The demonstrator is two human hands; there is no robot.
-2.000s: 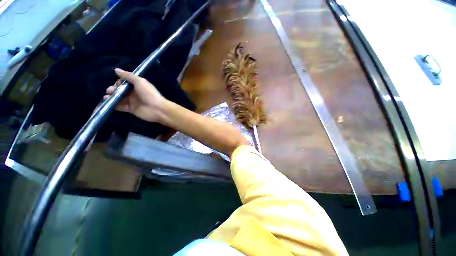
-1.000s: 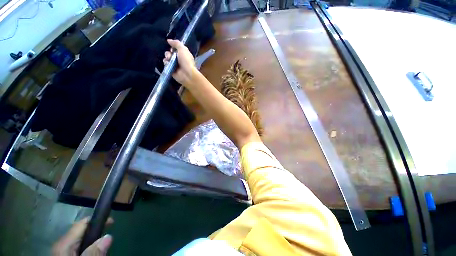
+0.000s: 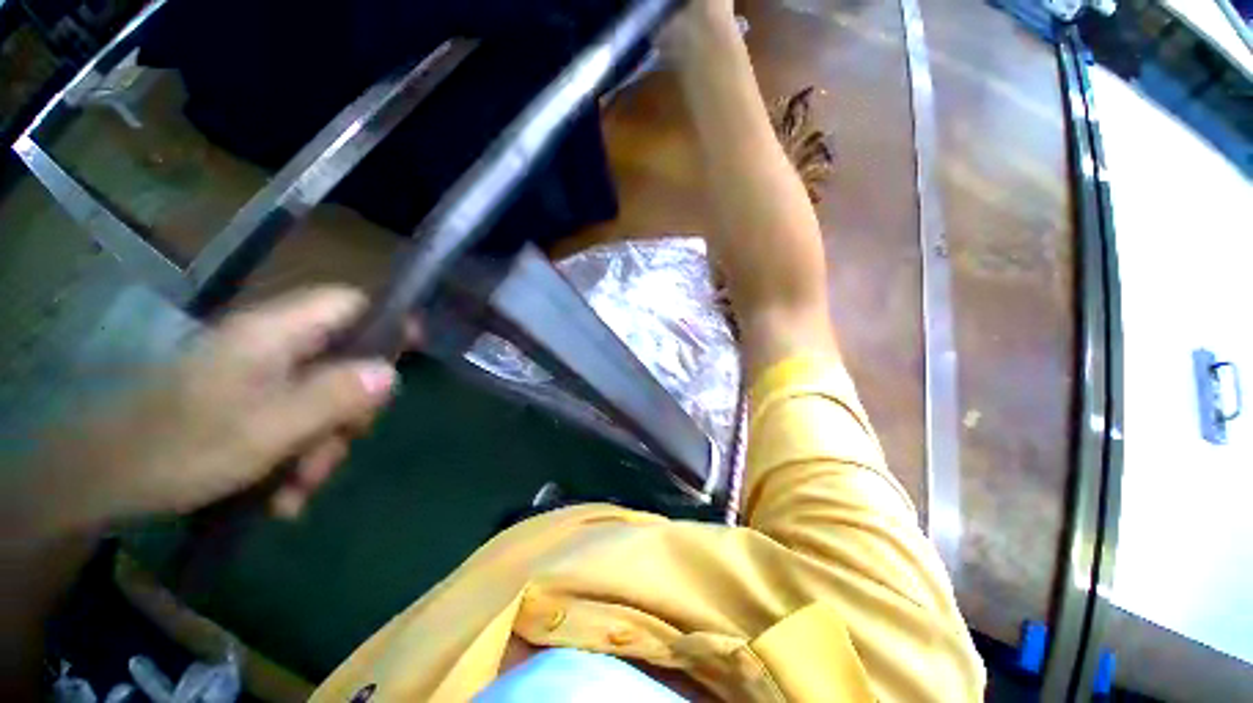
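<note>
A long round metal bar (image 3: 522,144) slants from the top edge to the lower left. My left hand (image 3: 275,405), blurred, is closed around its lower part. My right hand (image 3: 697,25) is at the bar's upper part, cut off by the top edge; its fingers are mostly hidden. Black cloth (image 3: 344,69) lies in a heap behind and under the bar. A flat metal strip (image 3: 344,124) lies across the cloth side. A grey beam (image 3: 591,350) sticks out below the bar beside a clear crinkled plastic bag (image 3: 660,309).
A brown table (image 3: 1010,261) bears a flat metal ruler (image 3: 939,316) and a feather duster (image 3: 808,144), partly behind my right arm. Two dark rails (image 3: 1092,343) with blue ends cross it. White paper (image 3: 1182,261) on the right holds a small metal piece (image 3: 1216,396). Green floor (image 3: 399,494) lies below.
My left hand, absent two seconds ago, has come in at the lower left on the bar. My right hand has moved up along the bar to the top edge. The view has shifted and turned.
</note>
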